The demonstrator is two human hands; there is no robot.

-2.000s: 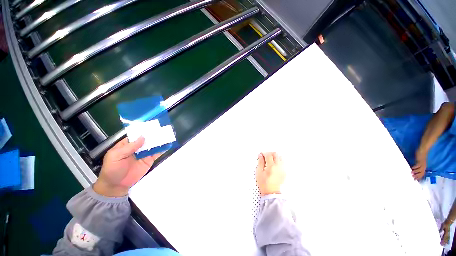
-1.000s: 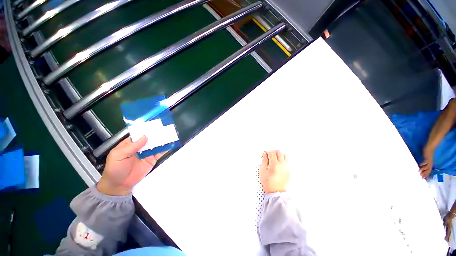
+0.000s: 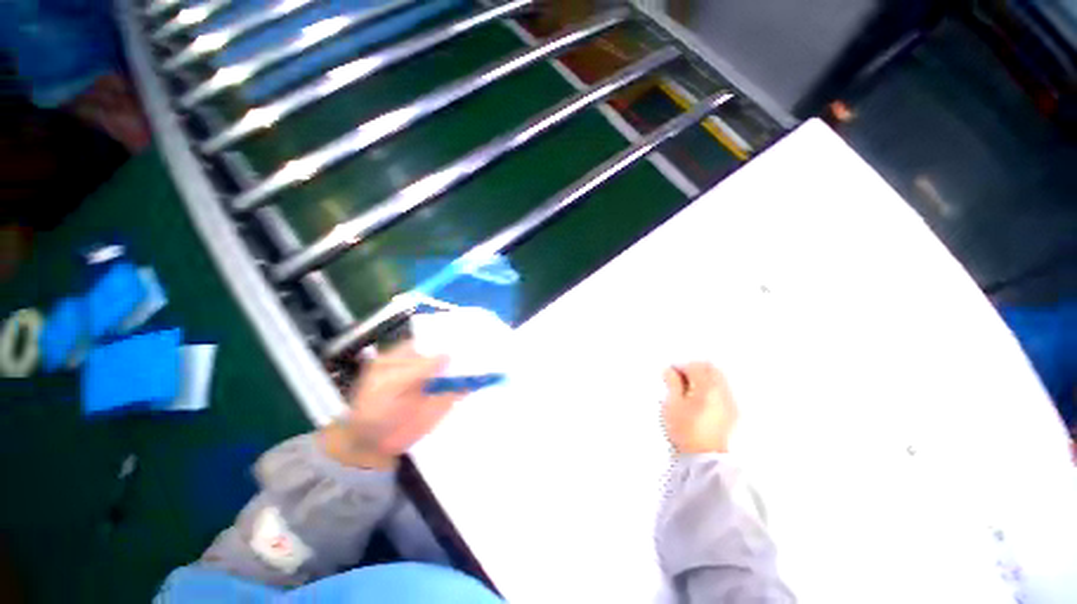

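Note:
A large white reflector sheet lies in front of me, with a line of fine dots near my right hand. My left hand, blurred, holds a blue-and-white film piece over the sheet's left corner and the nearest roller. My right hand rests on the sheet with its fingers curled; nothing shows in it, but its underside is hidden.
Shiny conveyor rollers run beyond the sheet, with a pale curved side rail at left. Blue-and-white pieces and a cream tape roll lie on the green table. Blue clothing shows at right.
The view has swung left, so the scene sits further right and more of the green table shows. The held film piece has tilted. My right hand's fingers have curled in more.

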